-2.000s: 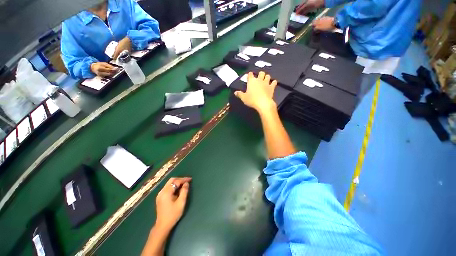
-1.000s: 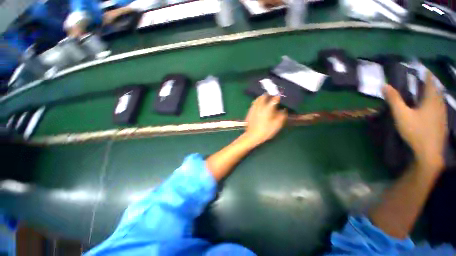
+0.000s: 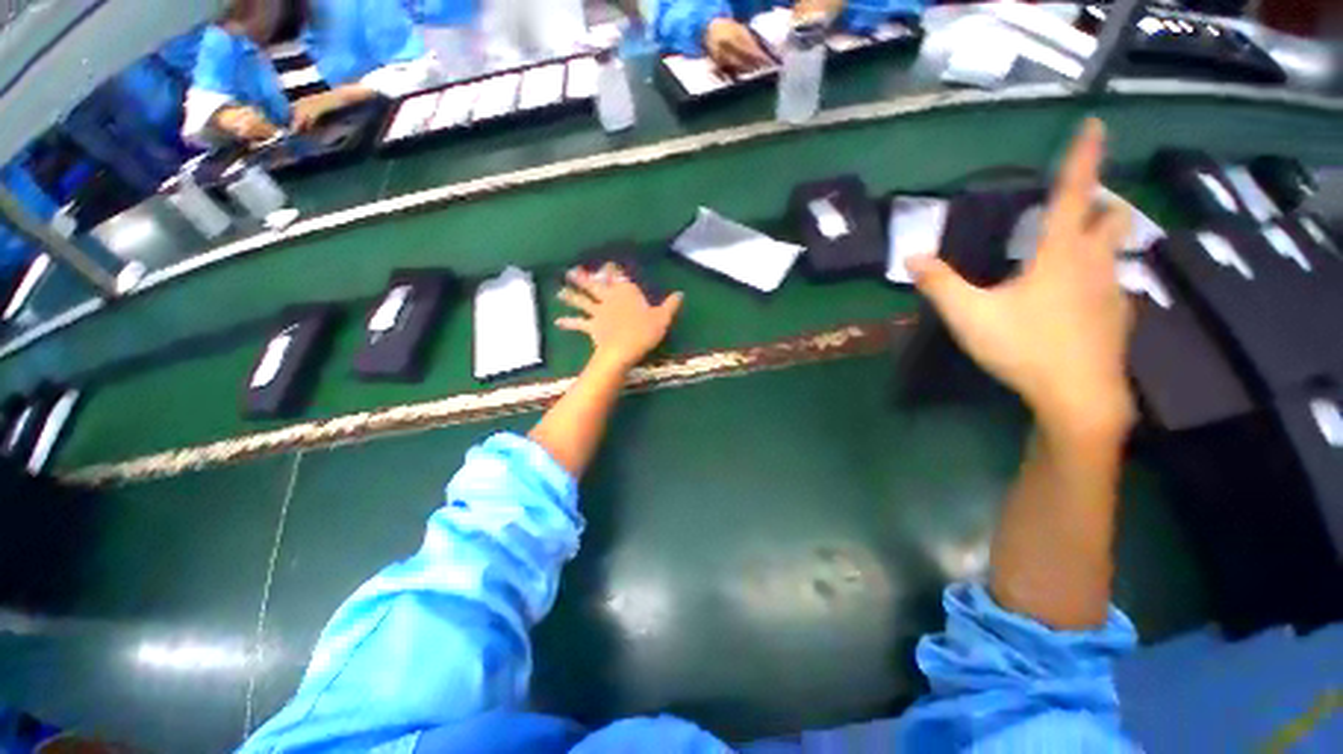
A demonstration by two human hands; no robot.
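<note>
My left hand (image 3: pixel 619 318) is over the belt with its fingers spread, on or just above a black box (image 3: pixel 625 262) that it partly covers. My right hand (image 3: pixel 1043 302) is raised at the right, thumb and fingers wide apart, in front of a black box (image 3: pixel 980 228). Whether it touches that box cannot be told. A pale flat piece (image 3: pixel 737 248) lies right of my left hand. Another pale piece (image 3: pixel 508 324) lies to its left. Stacked black boxes (image 3: pixel 1200 346) with white marks stand at the right, partly behind my right hand and forearm.
More black boxes (image 3: pixel 401 327) lie along the green belt (image 3: pixel 427 236), beyond the worn edge rail (image 3: pixel 501 398). Across the line are product trays (image 3: pixel 494 100), upright bottles (image 3: pixel 800 77) and people in blue smocks (image 3: pixel 361 44). The near worktop (image 3: pixel 707 486) is glossy green.
The view has swung from the stack towards the belt, then shifted slightly. My left hand came from the worktop onto the belt box. My right hand has left the stack top and its fingers are spread.
</note>
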